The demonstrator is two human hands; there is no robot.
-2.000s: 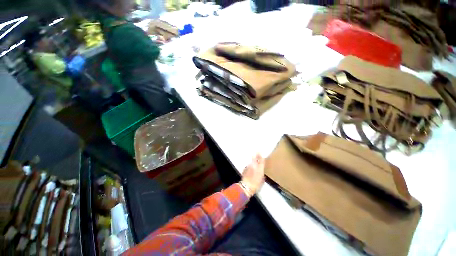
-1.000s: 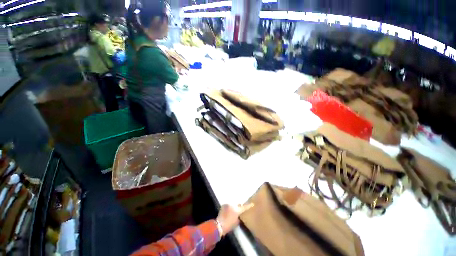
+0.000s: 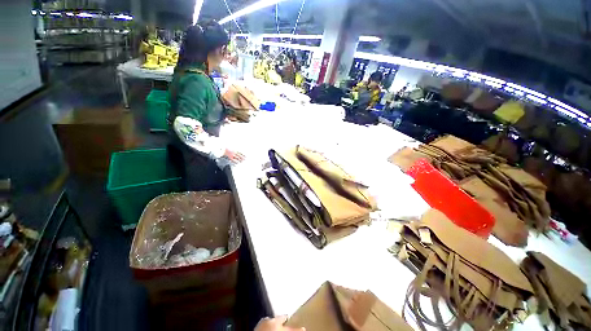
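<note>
A tan-brown handbag (image 3: 350,309) lies on the white table at the bottom edge, cut off by the picture's rim; only its upper part shows. My left hand (image 3: 277,324) is at the bag's left corner, mostly cut off by the bottom edge. Its fingertips touch the corner, but its grip is hidden. My right hand is out of the picture. A finished bag stack (image 3: 324,194) with white between its layers lies further up the table. A pile of bags with loose straps (image 3: 463,258) lies to the right.
The scrap carton (image 3: 188,233) with plastic lining stands left of the table edge (image 3: 256,258). A green crate (image 3: 139,178) is behind it. A person in green (image 3: 197,103) stands at the table's left side. A red packet (image 3: 450,197) lies by far bags (image 3: 496,184). A black rack (image 3: 55,265) is at lower left.
The view has tilted up, so the front bag and my left hand have dropped to the bottom edge. The person in green has turned, and an arm now reaches to the table edge.
</note>
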